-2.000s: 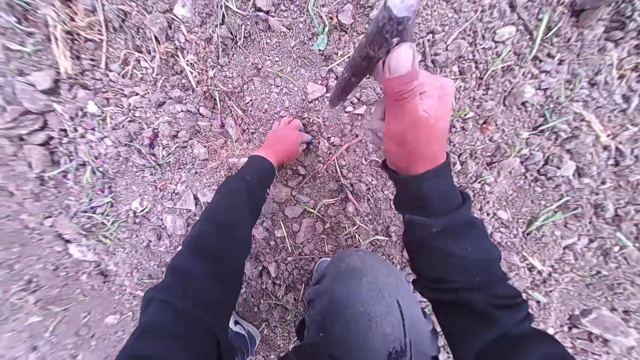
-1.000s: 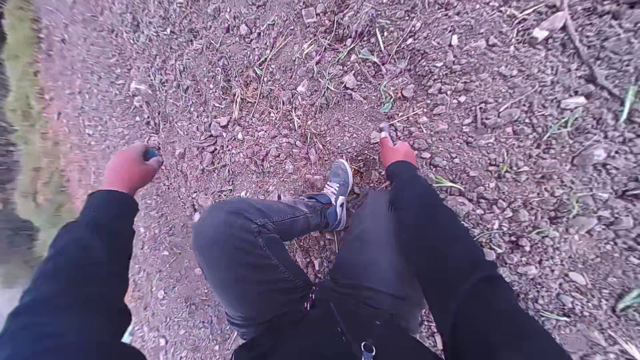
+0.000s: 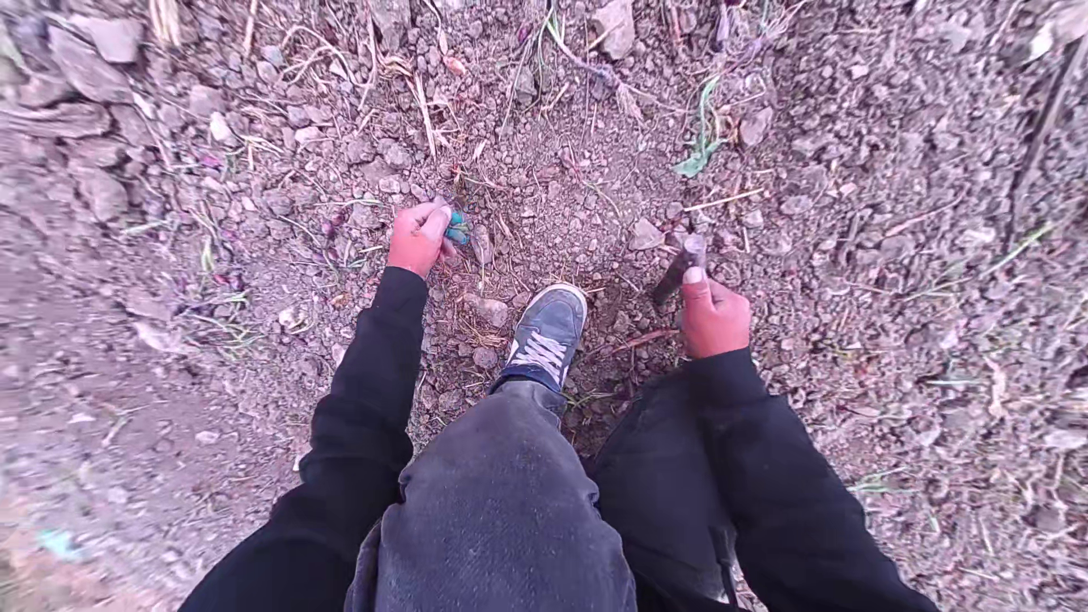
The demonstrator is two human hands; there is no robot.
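Observation:
My left hand (image 3: 418,238) is closed round a small blue-green object (image 3: 457,228), too small to name, low over the stony soil left of my shoe. My right hand (image 3: 716,319) grips the upper end of a short dark rod or handle (image 3: 678,270), its thumb near the pale tip. The rod's lower end points down toward the soil; whether it touches the ground I cannot tell. Between the hands a grey sneaker with pale laces (image 3: 548,336) stands on the ground.
Loose stony soil (image 3: 561,212) surrounds me, with larger stones (image 3: 89,64) at the upper left. A wilted green leaf (image 3: 701,136) lies ahead of my right hand. Dry stalks and uprooted plants with purple parts (image 3: 331,234) are scattered about. A dark stick (image 3: 1041,136) lies at the far right.
My left hand, a second ago out to the far left, is now close to the soil near my shoe. The rod in my right hand shows more plainly. The view has shifted strongly.

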